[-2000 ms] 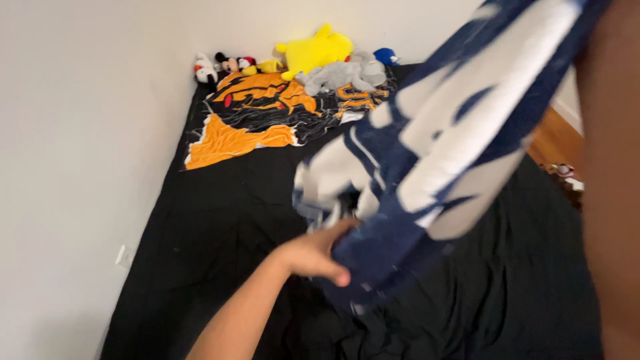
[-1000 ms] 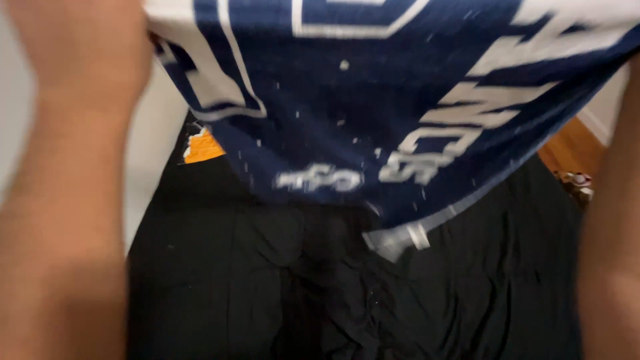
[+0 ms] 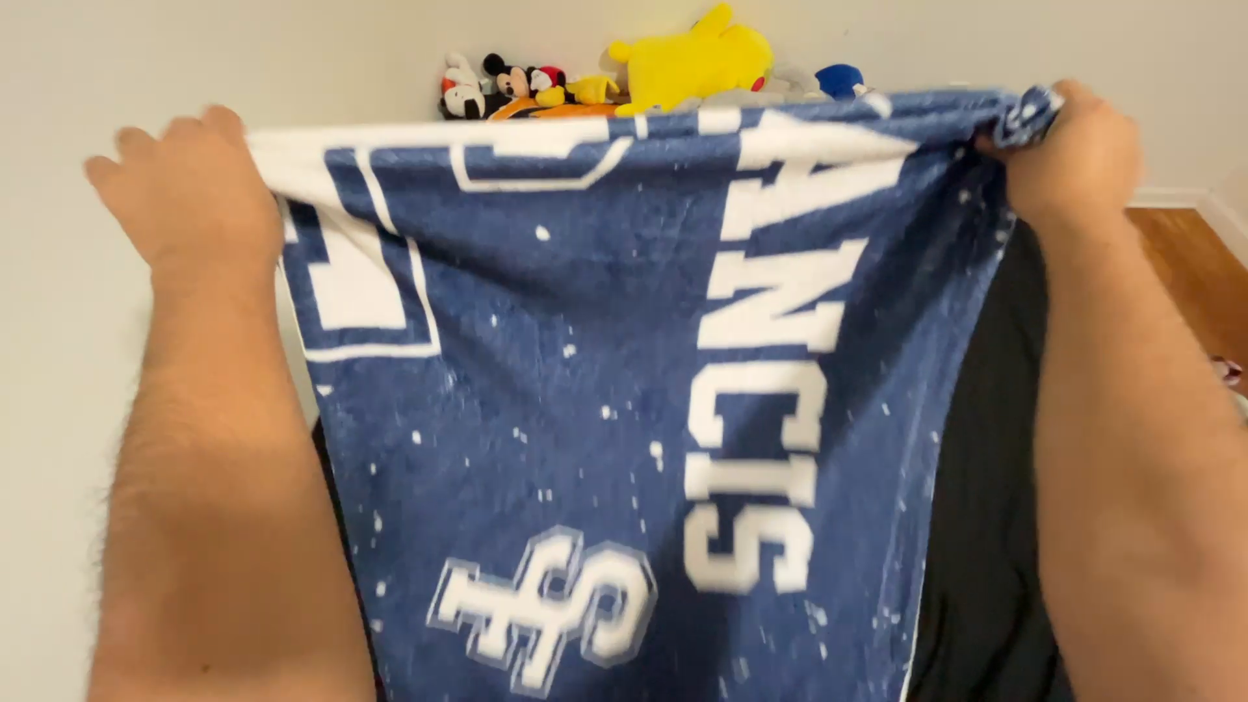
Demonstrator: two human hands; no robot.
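Note:
A navy blue fleece blanket (image 3: 546, 390) with white lettering and a white emblem hangs stretched between my two raised hands. At the upper left, my left hand (image 3: 195, 185) grips the blanket's top left edge. My right hand (image 3: 1077, 151) holds the bunched top right corner in its fist. The blanket's upper edge runs nearly level between them, and its lower part drops out of view at the bottom. Behind it lies a black sheet (image 3: 994, 468), seen mostly to the right of the blanket.
Along the far wall sit a yellow plush toy (image 3: 692, 63), a mouse plush (image 3: 522, 80), a black and white plush (image 3: 463, 93) and a blue plush (image 3: 840, 80). A strip of orange cloth (image 3: 561, 110) shows beneath them. Wooden floor (image 3: 1189, 263) is at the right; a pale wall stands left.
Two seconds ago the blanket hung bunched on the right, with my left hand at its lower part. Now it is spread wide between both raised hands. The plush toys, covered one second ago, show again.

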